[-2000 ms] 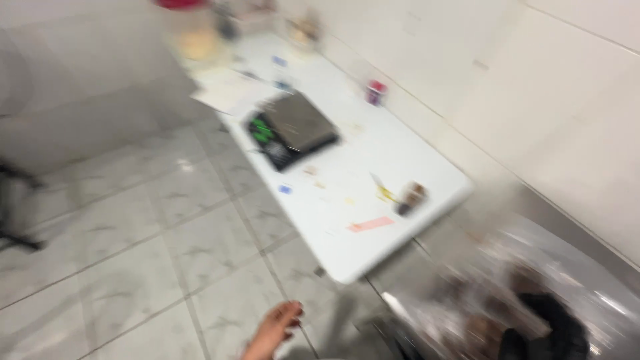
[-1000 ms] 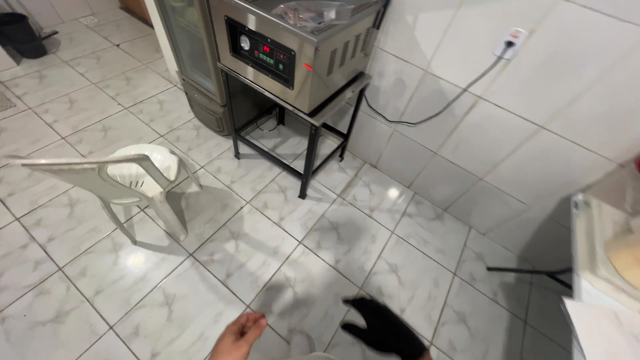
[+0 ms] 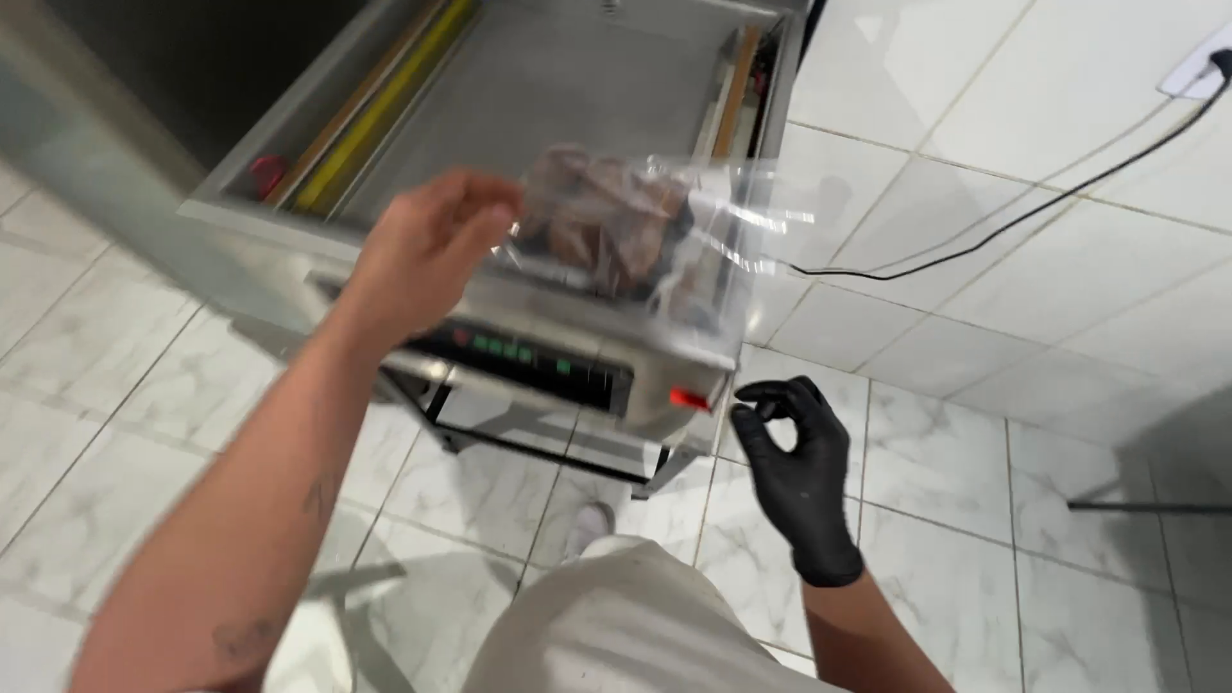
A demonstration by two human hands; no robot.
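A clear plastic bag (image 3: pixel 606 221) with brown pieces of food inside lies at the front right of the steel chamber of a vacuum sealer (image 3: pixel 568 87). My bare left hand (image 3: pixel 438 241) is at the bag's left edge, blurred; whether its fingers grip the plastic cannot be told. In a black glove, my right hand (image 3: pixel 799 462) hangs off the machine's front right corner, thumb and forefinger curved close together, holding nothing visible. Below the bag is the control panel (image 3: pixel 520 361) with green lights, and a red switch (image 3: pixel 689 397) glows near the corner.
Sealing bars, one with a yellow strip (image 3: pixel 385 106), run along both chamber sides. The machine stands on a black metal frame (image 3: pixel 539 448). A black cable (image 3: pixel 914 274) runs to a wall outlet at the right. Part of a white plastic chair (image 3: pixel 310 647) shows at bottom left.
The view has moved from the table to the vacuum sealer, now close in front. My left hand has come up over the chamber's front edge, beside the bag.
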